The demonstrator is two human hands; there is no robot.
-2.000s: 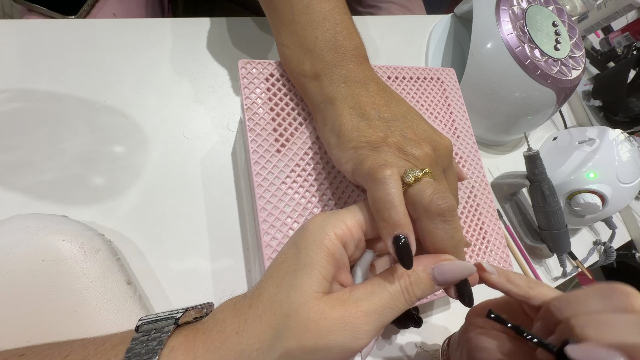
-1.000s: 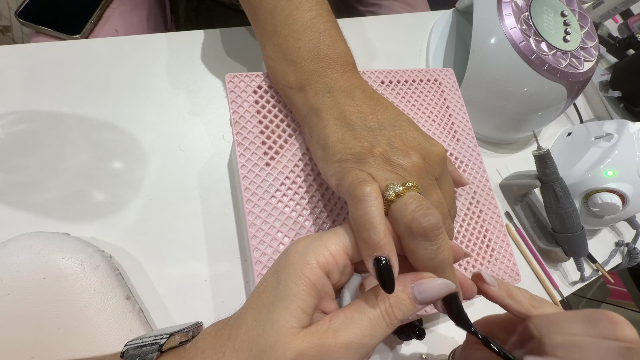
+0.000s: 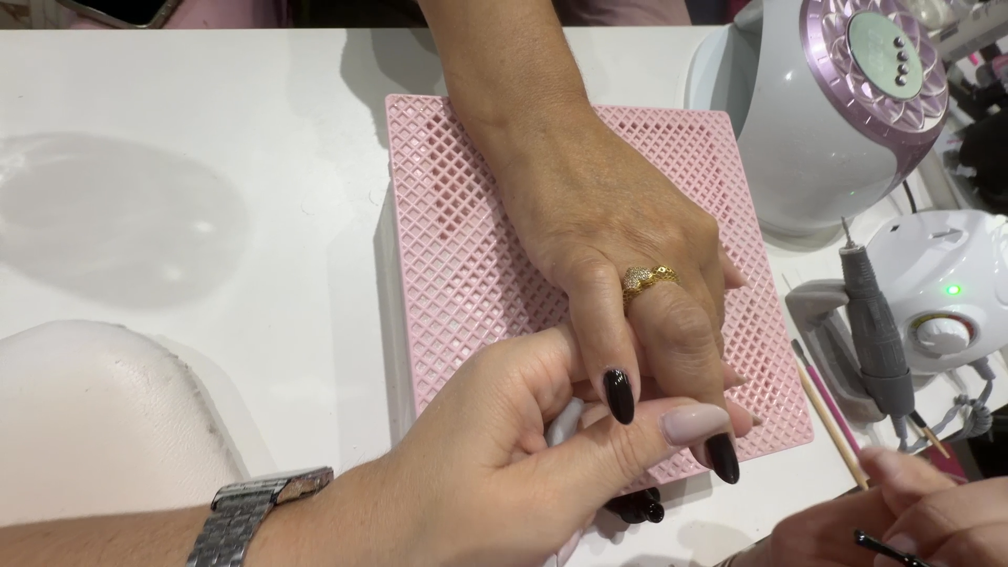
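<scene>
My left hand (image 3: 512, 449), with a metal watch (image 3: 260, 512) on its wrist, grips a finger of another person's hand (image 3: 614, 205). Its thumb lies across the finger near the nail. Two of that person's nails (image 3: 619, 396) show glossy black polish, and a gold ring (image 3: 647, 280) circles one finger. At the lower right edge my right hand (image 3: 890, 512) holds a thin black brush handle (image 3: 890, 549); the brush's tip is out of view. The other person's hand lies over a pink lattice-topped dust collector (image 3: 465, 260).
A white and purple nail lamp (image 3: 819, 118) stands at the upper right. Below it are a white nail drill unit (image 3: 945, 291), its grey handpiece (image 3: 874, 339) in a holder, and thin sticks (image 3: 827, 417). A padded white armrest (image 3: 102, 425) is at the lower left.
My right hand has moved away from the other person's fingers toward the lower right, taking the brush with it. A second ago the brush was at a black nail. My left hand keeps its hold.
</scene>
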